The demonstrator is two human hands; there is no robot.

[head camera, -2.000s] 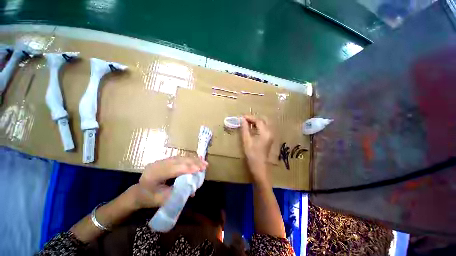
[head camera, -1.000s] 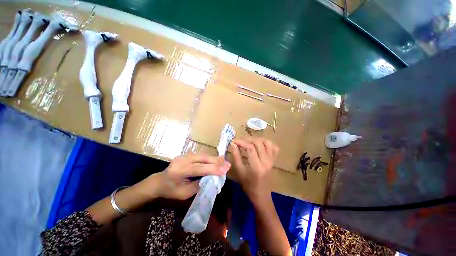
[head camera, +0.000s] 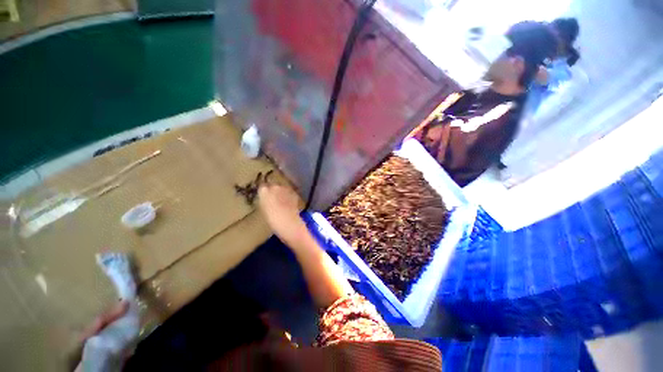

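Note:
My left hand, blurred and partly cut off at the lower left, holds a pale handle-like moulding with its narrow head pointing up over the cardboard. My right hand reaches to the small pile of dark curved strips near the bench's right end. Its fingertips touch or nearly touch the pile, and whether they grip a strip cannot be told. A small white dish stands on the cardboard mat. A white dropper bottle lies beyond the strips.
A scuffed grey-red cabinet stands behind the bottle. Right of the bench is a white-and-blue bin full of brown strips. Stacked blue crates fill the right. Another person is beyond the bin. Thin pale sticks lie beyond the dish.
The view has swung to the right. My right hand has left the moulding's head and moved to the dark strips. My left hand still holds the moulding.

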